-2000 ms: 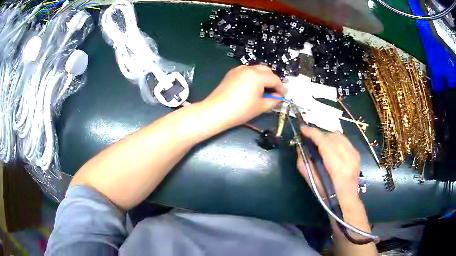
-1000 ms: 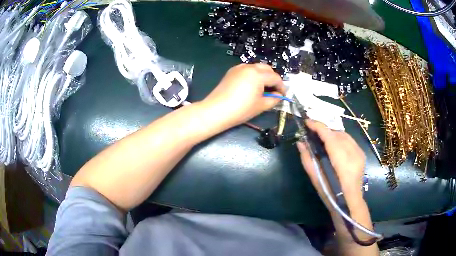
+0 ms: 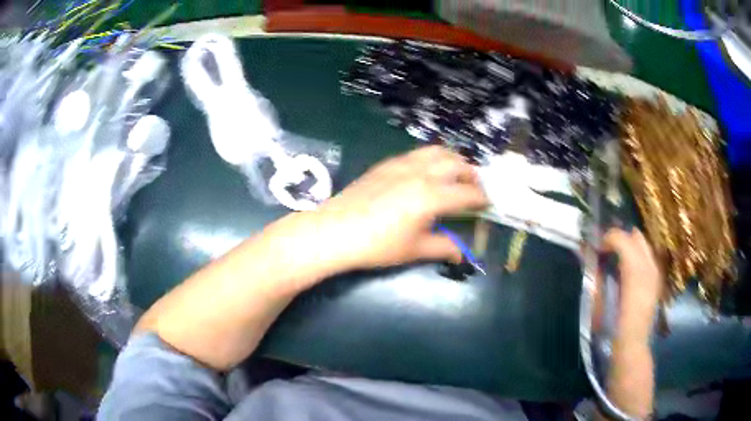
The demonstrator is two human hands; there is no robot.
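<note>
My left hand point(image 3: 424, 201) reaches over the white tape point(image 3: 535, 193), fingers bent, blurred; its grip is hidden. A blue wire point(image 3: 459, 245) comes out beneath it and ends beside a small black part point(image 3: 455, 270) on the bench. A thin pale strip runs right from its fingertips along the tape. Two short brass-coloured pegs point(image 3: 516, 249) show below the tape. My right hand point(image 3: 632, 275), blurred, is at the right, around the soldering iron point(image 3: 605, 177), whose silvery lead curves down. The iron's tip is not clear. A bagged white cord point(image 3: 239, 115) lies left of my left hand.
Bagged white cords point(image 3: 99, 189) are piled at the far left. A heap of black parts point(image 3: 445, 90) lies at the back, before a red-orange bar point(image 3: 346, 25). Brass strips point(image 3: 679, 197) are piled at the right. A greyish hood point(image 3: 535, 29) hangs over the back edge.
My right hand and the iron have moved right, away from the work. My left hand's fingers have opened out rightward over the tape, and the blue wire now points down. The view has shifted.
</note>
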